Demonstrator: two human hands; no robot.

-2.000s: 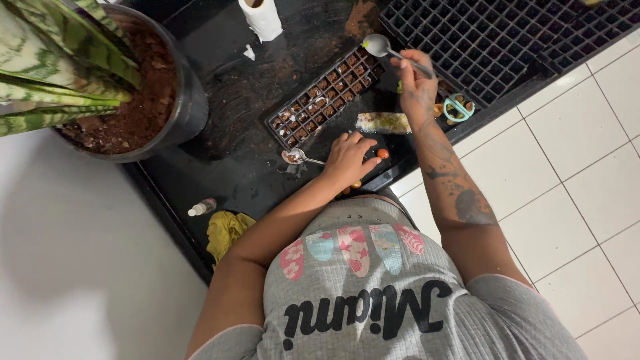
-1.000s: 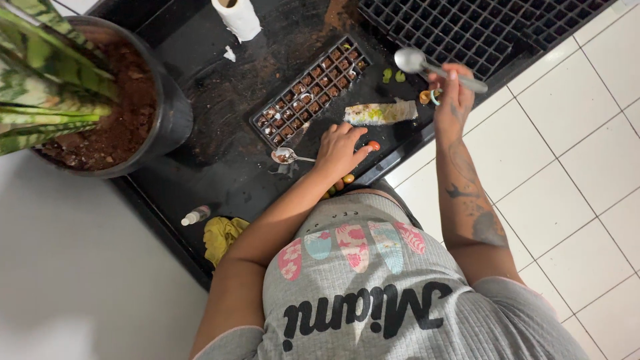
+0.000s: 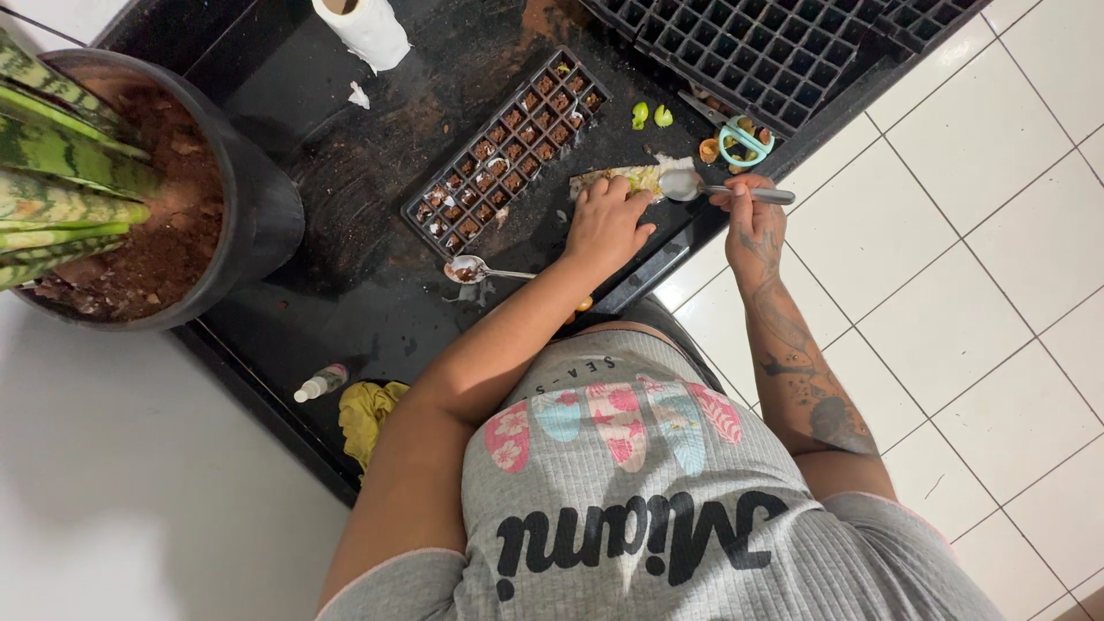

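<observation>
My right hand (image 3: 752,216) grips the handle of a metal spoon (image 3: 681,185), its bowl over the right end of a wet paper strip (image 3: 634,178) that bears yellow-green bits. My left hand (image 3: 606,226) rests with fingers spread on the strip's near edge. Left of it lies a small black seedling tray (image 3: 509,151), its cells filled with brown soil, some with white bits. A second spoon (image 3: 467,269) with soil in its bowl lies at the tray's near end, beside my left forearm. Green peel pieces (image 3: 639,116) are beyond the strip.
Scissors with mint-green handles (image 3: 746,142) and orange-brown peels (image 3: 709,151) lie near the right edge. Empty black cell trays (image 3: 759,52) stand behind. A paper roll (image 3: 362,30), a potted snake plant (image 3: 250,198), a small bottle (image 3: 322,382) and a yellow cloth (image 3: 369,418) are left.
My right hand has lowered the spoon from beside the large trays to the paper strip. My left hand has moved onto the strip's near edge.
</observation>
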